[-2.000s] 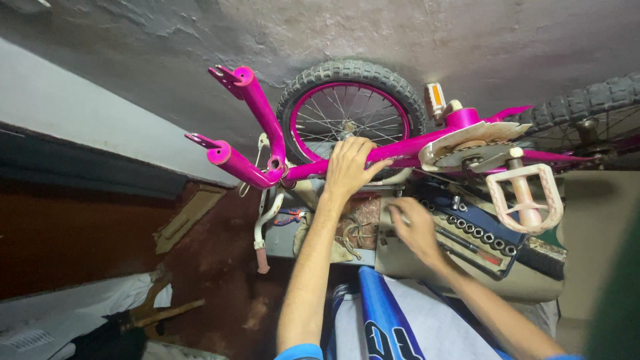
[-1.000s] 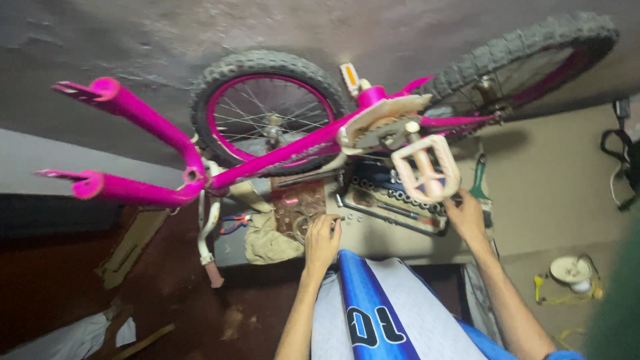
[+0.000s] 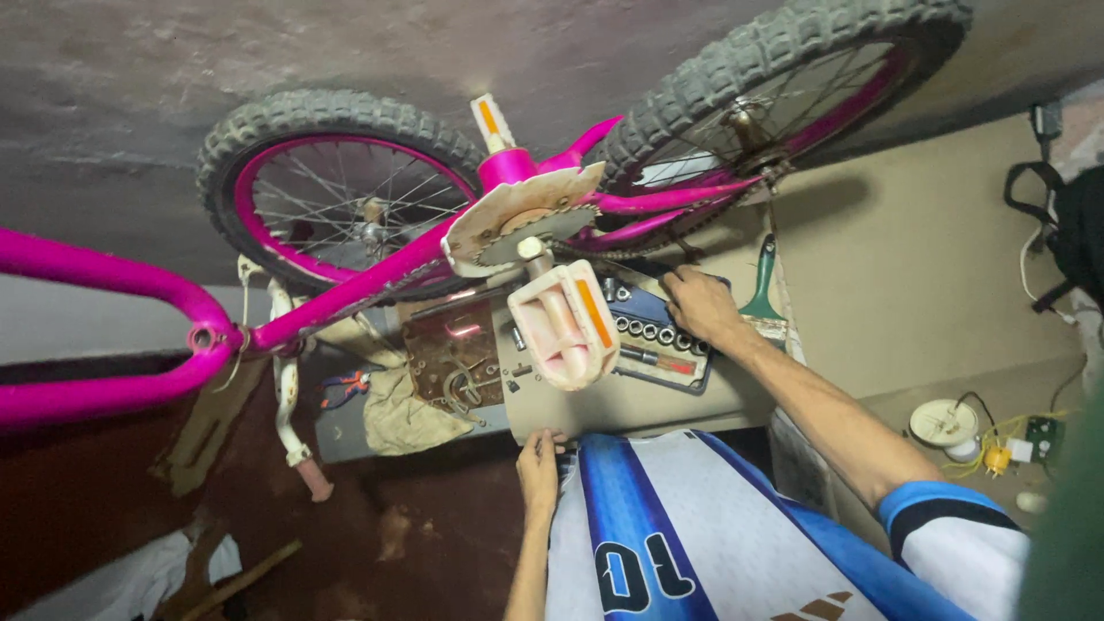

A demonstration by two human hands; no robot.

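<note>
My right hand [image 3: 705,306] reaches over the upper right part of an open socket set case [image 3: 642,304]; its fingertips are partly hidden, so what they touch cannot be told. My left hand [image 3: 540,466] is at the table's near edge, fingers loosely curled, with nothing clearly in it. Above the table stands an upside-down pink bicycle frame [image 3: 388,274] with a white pedal [image 3: 565,326], a chainring [image 3: 539,235] and a rear wheel [image 3: 750,95]. The front wheel [image 3: 341,185] lies behind the frame, beside white handlebars [image 3: 285,388].
Pliers [image 3: 345,388] with red and blue handles lie by a beige cloth [image 3: 405,414]. Small metal parts rest on a brown sheet [image 3: 431,345]. A green-handled brush [image 3: 762,285] lies right of the case. Yellow wiring [image 3: 996,457] and a white round fixture [image 3: 944,424] are at the right.
My left hand has drawn back from the small parts to the table's near edge. My right hand has moved from beside the pedal to the far side of the socket case.
</note>
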